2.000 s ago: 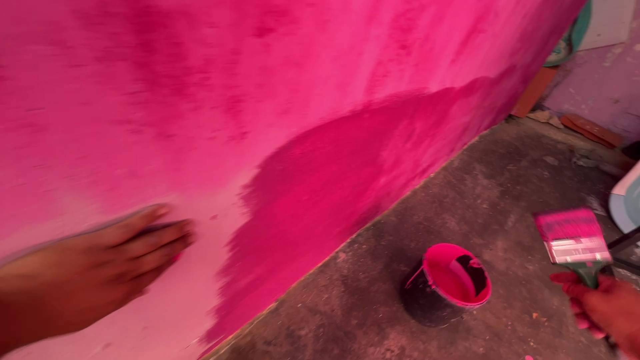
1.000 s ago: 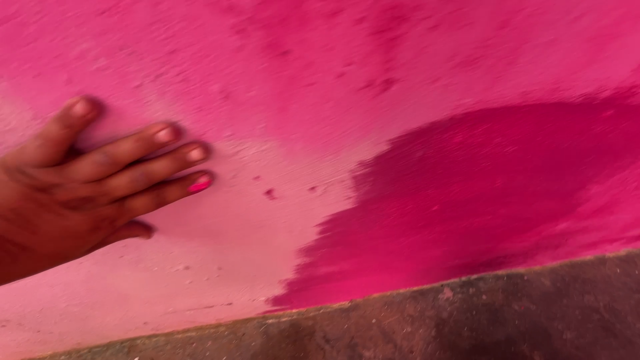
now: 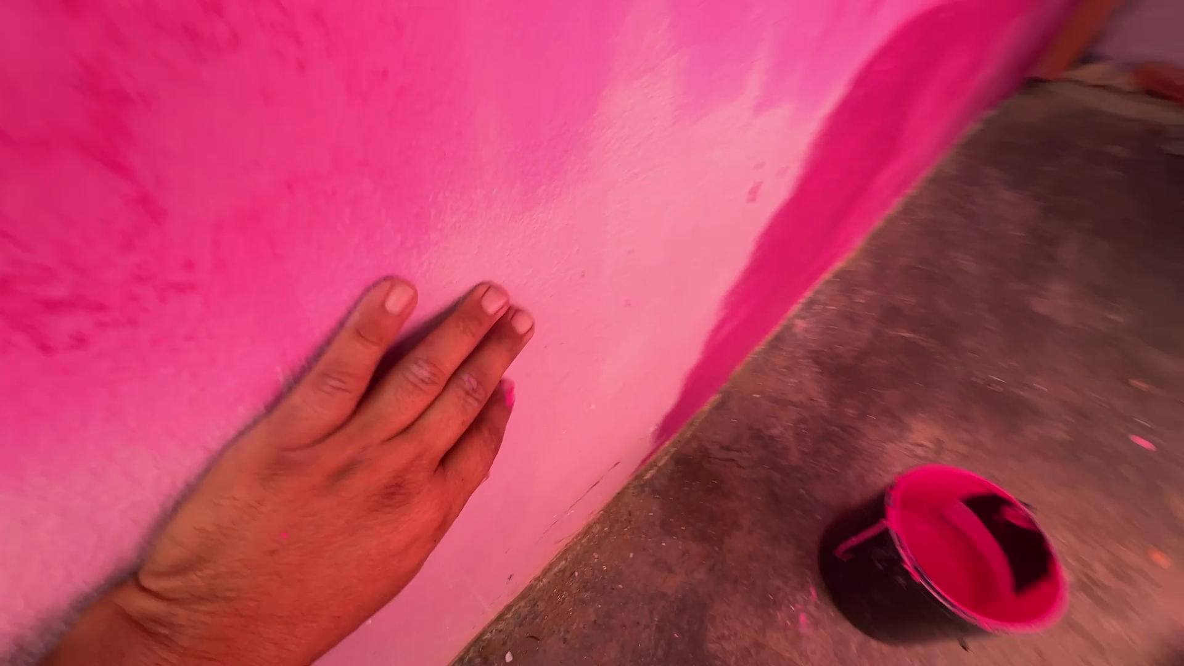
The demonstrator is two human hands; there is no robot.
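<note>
My left hand (image 3: 361, 462) rests with its fingers spread against the wall (image 3: 592, 277), holding nothing; one fingertip has pink paint on it. The wall is pale pink near the hand and streaked with brighter pink above. A darker magenta painted patch (image 3: 823, 213) runs along its lower edge, to the right of the hand. On the floor at the lower right stands a black bucket (image 3: 869, 578) with pink paint inside and pink on its rim. My right hand is out of view, and so is the paintbrush.
The rough concrete floor (image 3: 758, 481) meets the wall along a diagonal edge and bears small specks of pink paint. Some blurred rubble or pieces of brick (image 3: 1156, 79) lie at the far upper right, by another wall.
Two seconds ago my right hand held a paintbrush at the right; neither shows now. My left hand remains at the wall. The view has swung, and the bucket, absent one second ago, is visible again.
</note>
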